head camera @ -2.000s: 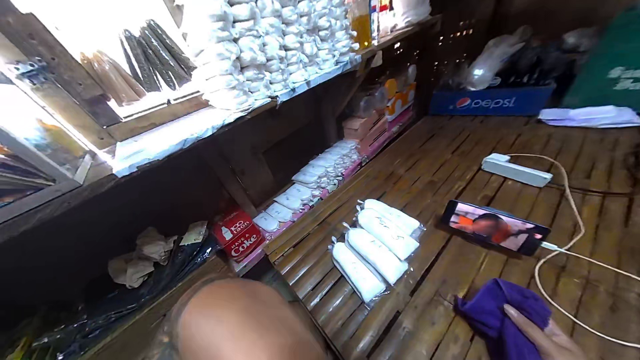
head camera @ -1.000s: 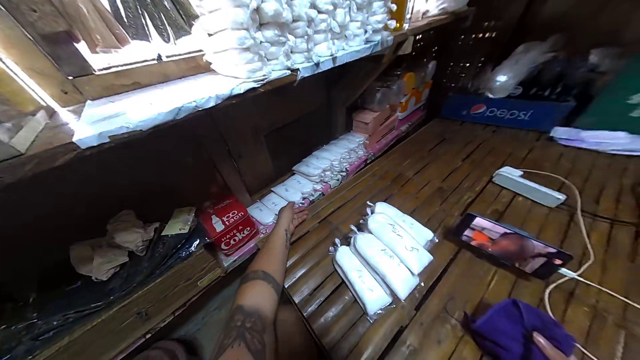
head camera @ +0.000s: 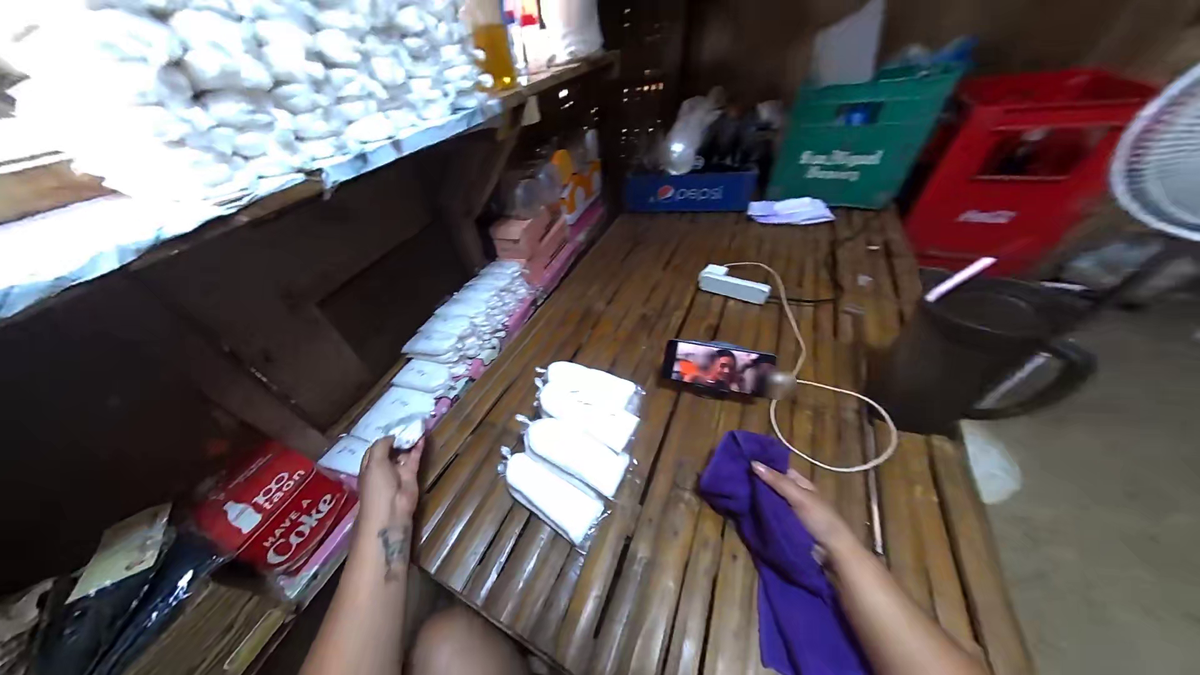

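My left hand (head camera: 392, 469) has its fingers on a small plastic bag of white contents (head camera: 409, 432) at the near end of a row of similar bags (head camera: 441, 342) on the low ledge. Several long clear bags packed with white contents (head camera: 577, 422) lie side by side on the bamboo-slat table (head camera: 600, 581). To their right, my right hand (head camera: 797, 502) grips a purple cloth (head camera: 750, 478) that hangs down toward me. Beyond the cloth, a phone (head camera: 720, 367) showing a video lies on its long side, with a pale cable (head camera: 848, 389) beside it.
A white power strip (head camera: 734, 284) sits behind the phone. A dark pitcher (head camera: 984, 337) stands at the table's right edge, near a fan (head camera: 1162, 155). Blue (head camera: 691, 191), green (head camera: 848, 141) and red crates (head camera: 1022, 169) are at the back. A red box (head camera: 272, 506) lies at left, under a shelf of stacked white bags (head camera: 253, 84).
My left hand has reached to the row of bags on the ledge and now fingers one bag. The purple cloth, bunched up earlier, now hangs longer from my right hand. The view has swung right.
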